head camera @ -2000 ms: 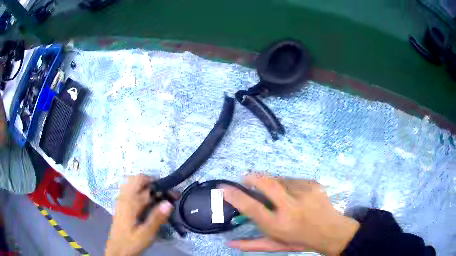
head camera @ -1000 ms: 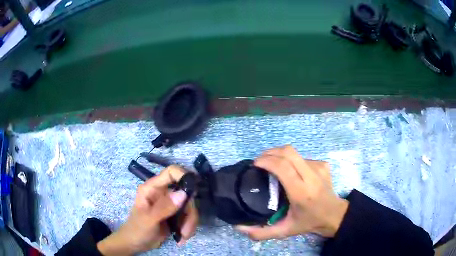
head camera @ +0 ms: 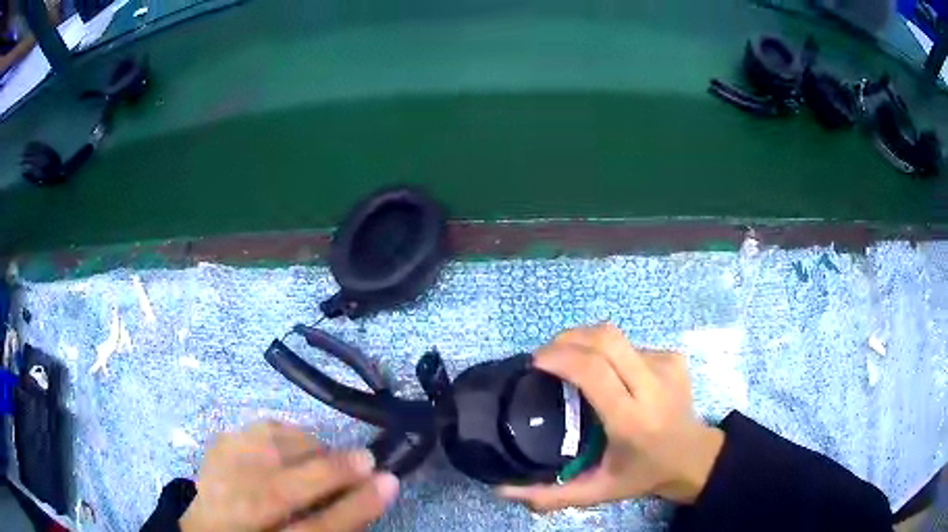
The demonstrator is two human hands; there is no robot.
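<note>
My right hand (head camera: 634, 416) holds a black ear cup (head camera: 535, 421) with a small white mark and a white label, low in the middle. A green piece, perhaps the tool's grip, shows under that palm. My left hand (head camera: 296, 483) is blurred; its fingertips are at a black part beside the cup, and whether they grip it cannot be told. The black headband (head camera: 322, 384) runs up and left from there, with a second thin strip beside it. The other ear cup (head camera: 390, 247), cushion up, lies across the bench's far edge, joined by a thin cable.
Bubble wrap (head camera: 624, 301) covers the bench. Beyond it is the green belt (head camera: 582, 156). Several black headphone units (head camera: 774, 68) lie on the belt at the right, another unit (head camera: 127, 83) at the left. A dark flat object (head camera: 40, 436) lies at the far left.
Since one second ago, my left hand has moved down and left, uncovering more of the headband. Earlier, the view swung and the work shifted to the right. My right hand stays on the cup.
</note>
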